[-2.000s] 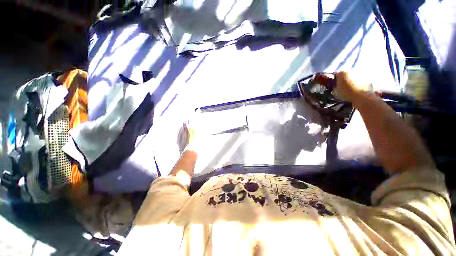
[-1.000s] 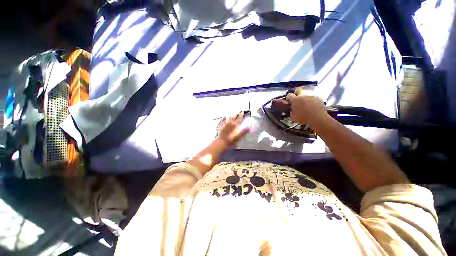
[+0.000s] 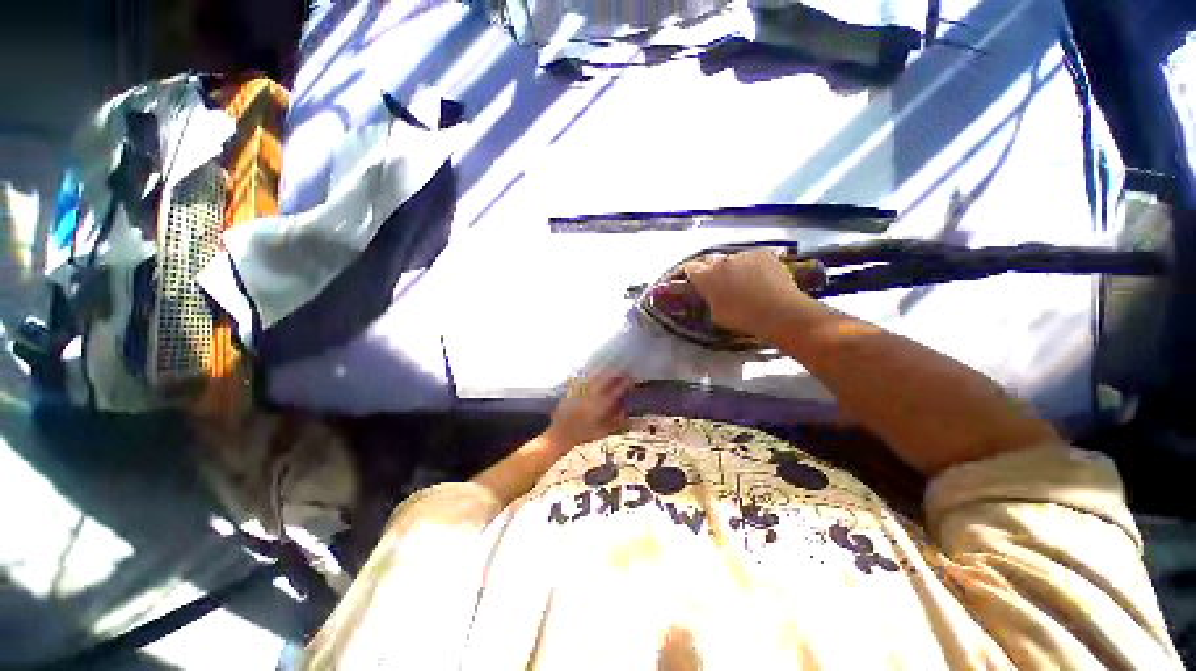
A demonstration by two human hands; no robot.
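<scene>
My right hand (image 3: 745,295) is shut on the handle of the iron (image 3: 676,304), which stands on the pale garment panel (image 3: 525,308) with its tip pointing left. A narrow dark strip (image 3: 721,218) lies across the panel just beyond the iron. My left hand (image 3: 597,404) lies at the panel's near edge, close to my shirt, left of and nearer than the iron; glare blurs its fingers and I cannot tell whether they hold the edge. The small dark mark is mostly hidden by the iron.
Black hose (image 3: 971,257) runs right from the iron. Loose black and white panels (image 3: 315,256) lie at the table's left. Overlapping pale pieces with dark edges (image 3: 826,46) lie at the far side. A perforated basket (image 3: 193,275) with orange cloth (image 3: 252,157) stands beyond the left edge.
The iron moved left and nearer in my right hand, from the strip's right end onto the small mark. My left hand moved onto the panel, then back to its near edge. The view shifted.
</scene>
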